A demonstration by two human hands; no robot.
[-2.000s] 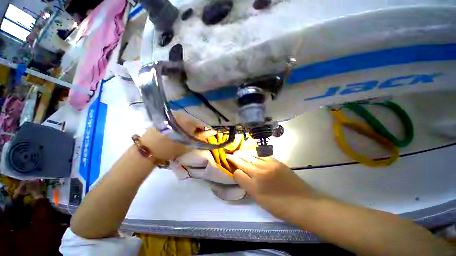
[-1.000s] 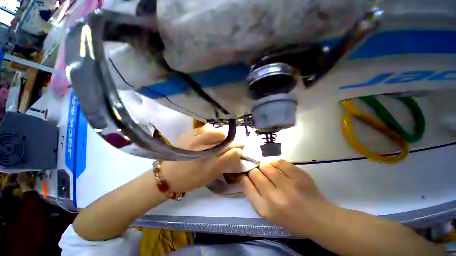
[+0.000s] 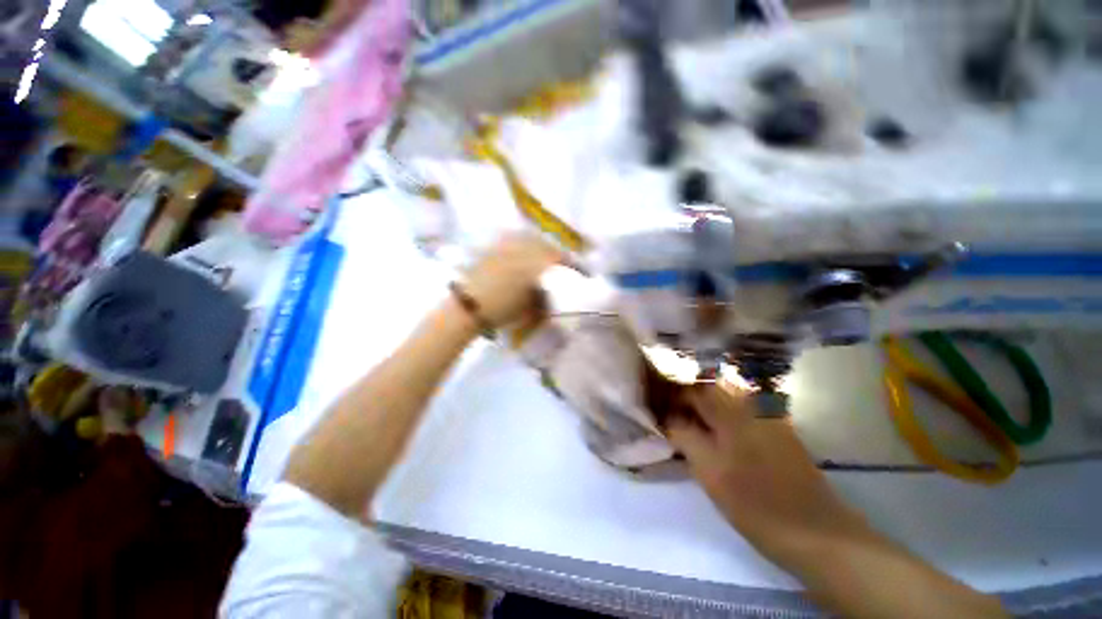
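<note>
The picture is blurred. An off-white panel with mustard parts (image 3: pixel 598 381) lies in front of the white sewing machine head (image 3: pixel 822 157). My left hand (image 3: pixel 514 281), with a bracelet at the wrist, is at the panel's upper left; its fingers are blurred and I cannot tell whether they grip it. My right hand (image 3: pixel 737 453) has its fingertips on the panel's right edge by the lit needle area (image 3: pixel 689 363). The needle is hidden. More off-white cloth with a mustard band (image 3: pixel 526 194) lies beyond my left hand.
Scissors with yellow and green loop handles (image 3: pixel 949 411) lie right of the needle area. A grey motor-like box (image 3: pixel 151 320) and a blue-and-white machine edge (image 3: pixel 296 345) are at left. Pink cloth (image 3: pixel 332 133) is beyond. Mustard cloth (image 3: pixel 445 599) hangs below the table's front edge.
The view has shifted, and the machine head sits further right. My left hand has moved away from my right hand, up and left. More of the off-white panel shows between them.
</note>
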